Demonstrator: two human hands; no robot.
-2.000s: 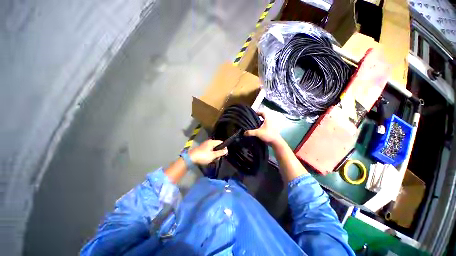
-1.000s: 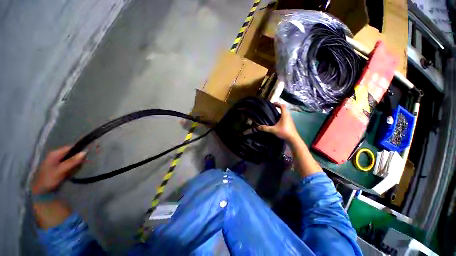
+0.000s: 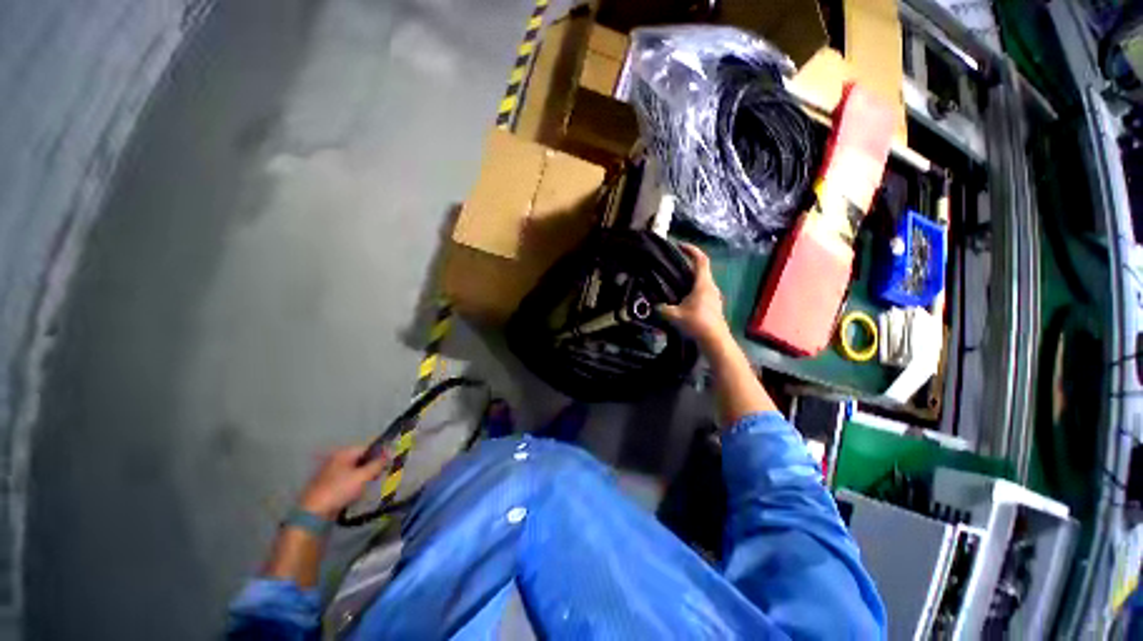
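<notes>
A thick coil of black seals (image 3: 598, 359) hangs at the left end of the side bench, below the cardboard box. My right hand (image 3: 697, 301) grips the coil's right side near its top. My left hand (image 3: 342, 480) is at the lower left, over the floor, and holds one thin black seal loop (image 3: 420, 403). The loop hangs in a curve between my left hand and my legs, separate from the coil. My left fingertips are slightly blurred.
The side bench holds a bagged black coil (image 3: 746, 150), a red-orange pad (image 3: 802, 286), a yellow tape roll (image 3: 857, 336), a blue bin (image 3: 915, 259) and white papers (image 3: 905, 344). An open cardboard box (image 3: 527, 200) stands left. A pale housing (image 3: 905, 551) lies lower right.
My left hand pulled a loop out from the coil to the far left, then came back right and lower with it. The loop is now clear of the coil. The view has shifted right.
</notes>
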